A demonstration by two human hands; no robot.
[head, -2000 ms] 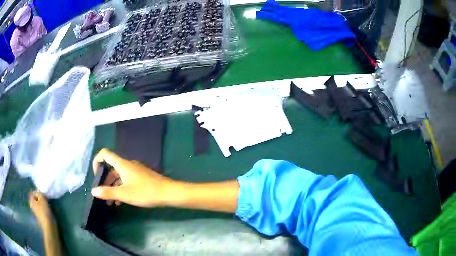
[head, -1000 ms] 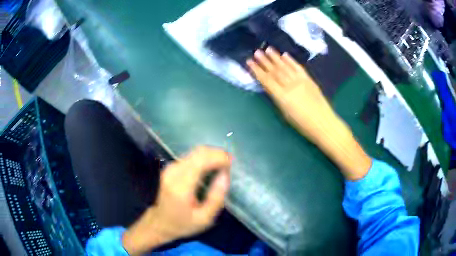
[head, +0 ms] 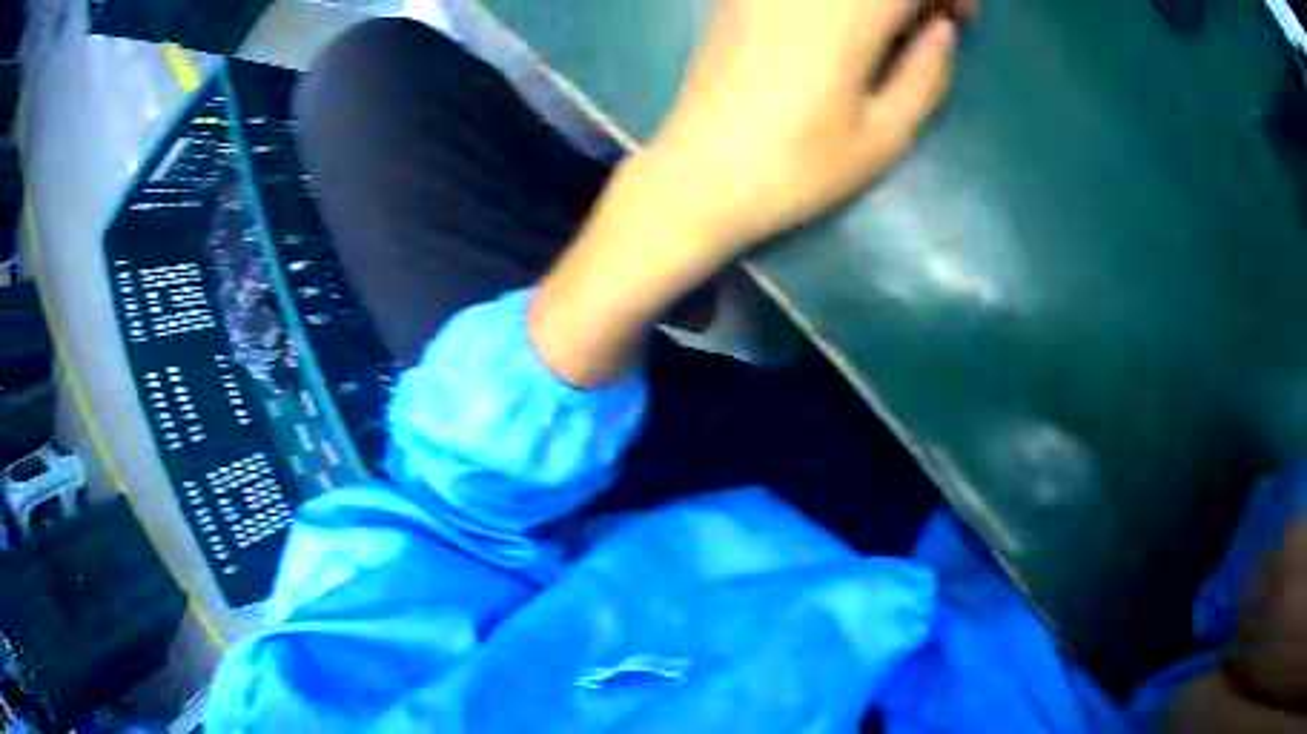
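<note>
My left hand reaches from its light-blue sleeve over the near edge of the dark green bench top. Its fingers are bent and partly cut off by the top edge of the picture. A small dark area shows between thumb and fingers; I cannot tell whether it is a held part or shadow. My right hand cannot be made out. The black housing, bubble wrap and metal plate are out of the picture.
A dark perforated crate stands on the floor at the left. My dark-clothed knee lies between it and the bench edge. At the lower right edge are a blurred blue sleeve and a brownish shape, owner unclear.
The view has swung down and left towards my lap, so the housing and plates have left the picture. My left hand now shows higher, over the bench edge. My right hand has dropped out of sight.
</note>
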